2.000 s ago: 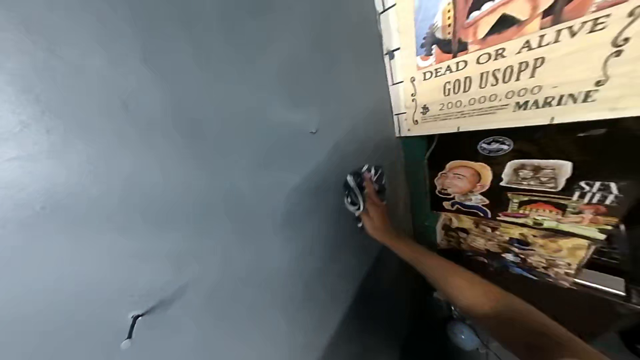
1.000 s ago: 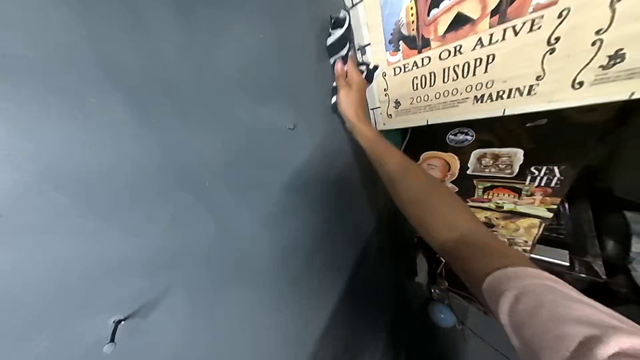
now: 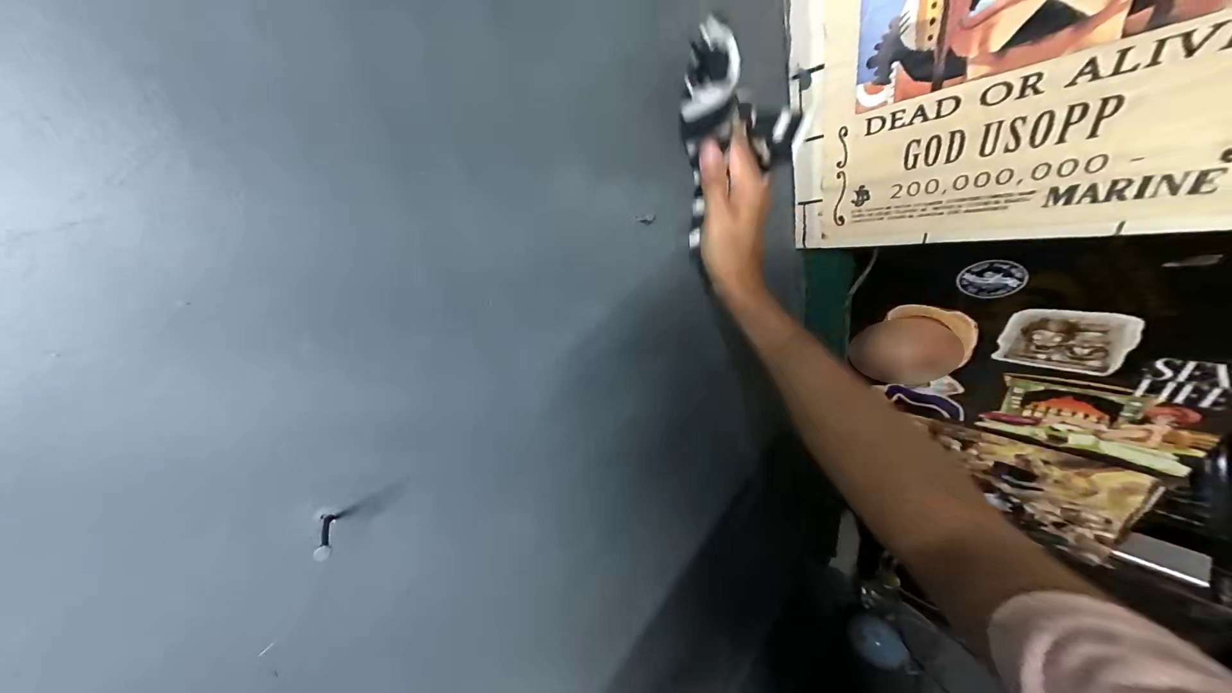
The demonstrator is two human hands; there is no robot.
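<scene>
My right hand [image 3: 736,207] is raised at the upper middle of the view, its fingers closed on a bunched black-and-white cloth [image 3: 717,106], which is blurred. The cloth lies at or close to the dark grey wall [image 3: 385,289], just left of the wall's corner and the poster; whether it touches the wall cannot be told. Its striped edge hangs down beside my palm. My left hand is not in view.
A printed wanted poster [image 3: 962,212] hangs right of the corner. Below it is a black surface with stickers [image 3: 1068,342]. A nail or hook [image 3: 326,534] sticks out of the wall at lower left. A rounded bluish object [image 3: 878,640] stands low at right.
My right hand with the cloth has moved up the wall from beside the stickers' level two seconds ago to beside the poster.
</scene>
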